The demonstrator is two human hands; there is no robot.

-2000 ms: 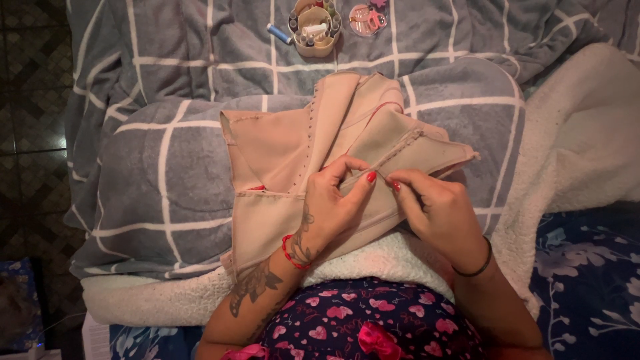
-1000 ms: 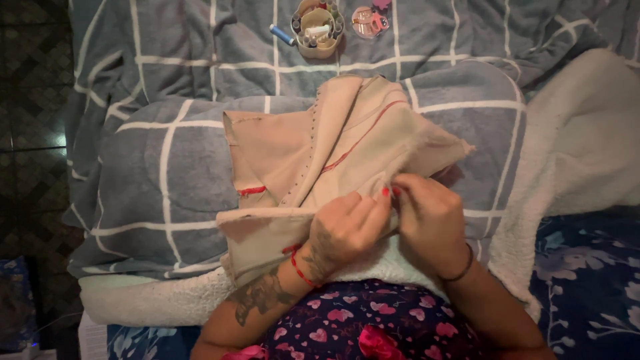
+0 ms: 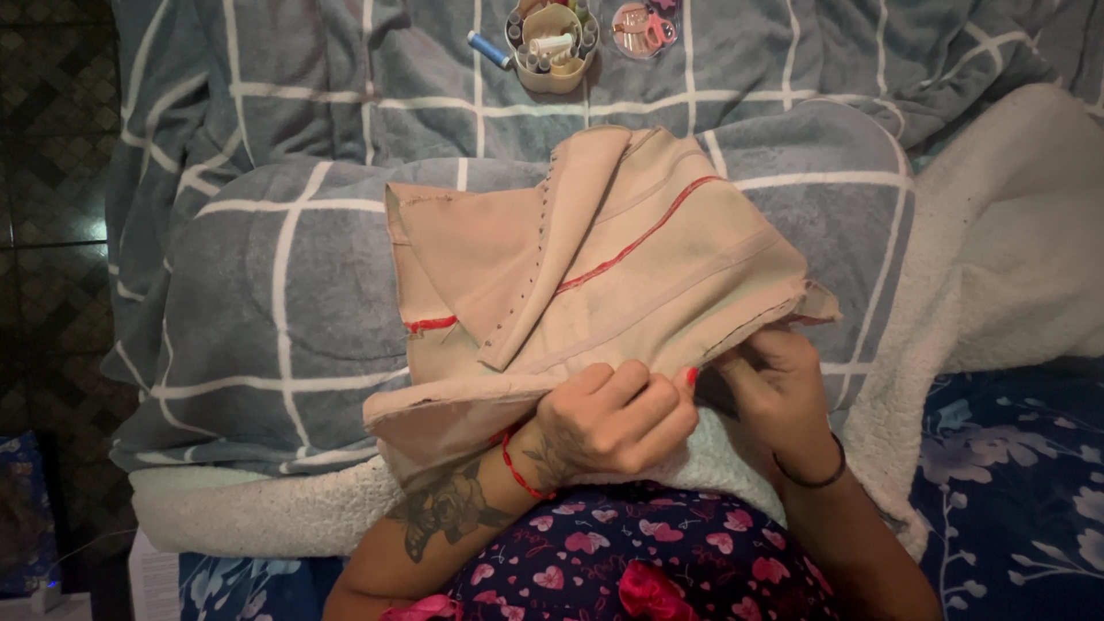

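A beige fabric garment (image 3: 638,250) with red strips and a row of small hooks or eyelets along one folded edge lies over a grey checked pillow. My left hand (image 3: 621,414) is closed on its near edge, knuckles up. Just to the right, my right hand (image 3: 772,384) holds the same edge from below, its fingertips partly hidden under the cloth. A dark line runs along that edge near my right fingers. Whether a needle is held cannot be seen.
Beyond the pillow (image 3: 233,285), on a grey checked blanket, stand a beige organizer (image 3: 556,79) with thread spools and a round clear case (image 3: 634,39) with small pink scissors. A blue thread spool (image 3: 490,50) lies beside the organizer. White fleece (image 3: 897,362) borders the right side.
The garment's near edge has been turned and spread, showing more of the inner side and its red strip. My right hand has moved from the fabric's upper side to beneath its edge.
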